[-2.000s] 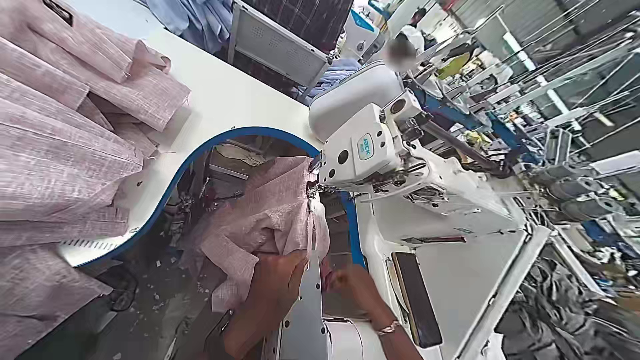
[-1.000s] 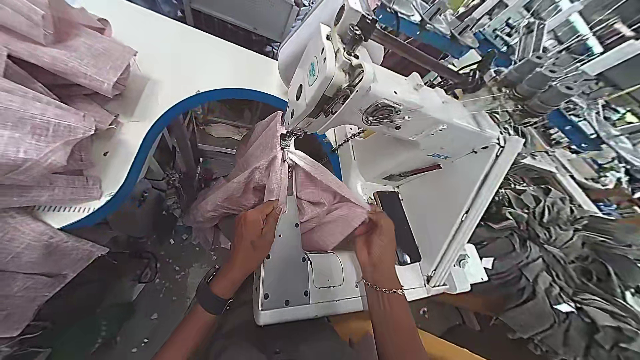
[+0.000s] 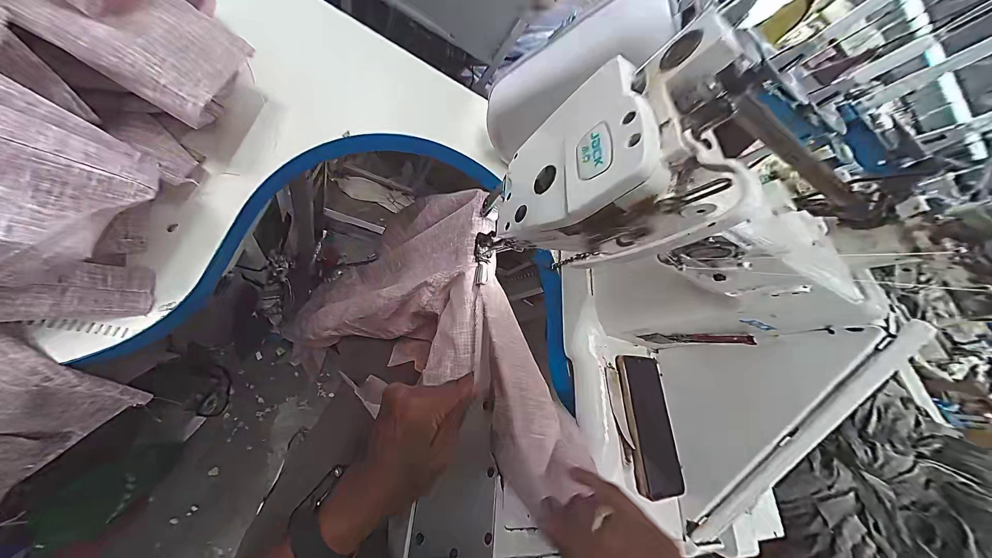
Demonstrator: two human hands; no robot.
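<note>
Pink woven fabric (image 3: 457, 310) runs under the presser foot (image 3: 484, 260) of a white industrial sewing machine (image 3: 597, 155) and drapes down both sides of its narrow arm (image 3: 453, 496). My left hand (image 3: 422, 422), with a dark band at the wrist, pinches the fabric over the arm, below the needle area. On the right side, my right hand (image 3: 589, 504) grips the fabric's lower right part; it is blurred and its fingertips are partly hidden by the cloth.
Pink fabric pieces (image 3: 70, 170) lie on the white, blue-edged table (image 3: 349, 70) at left. A phone (image 3: 651, 426) rests on the machine bed at right. Dark grey cloth (image 3: 891, 480) is heaped at lower right. Scraps dot the floor.
Two seconds ago both hands were close together at the machine arm; one second ago the right hand held the fabric spread to the right. Now it is lower, still with the fabric. The view has shifted.
</note>
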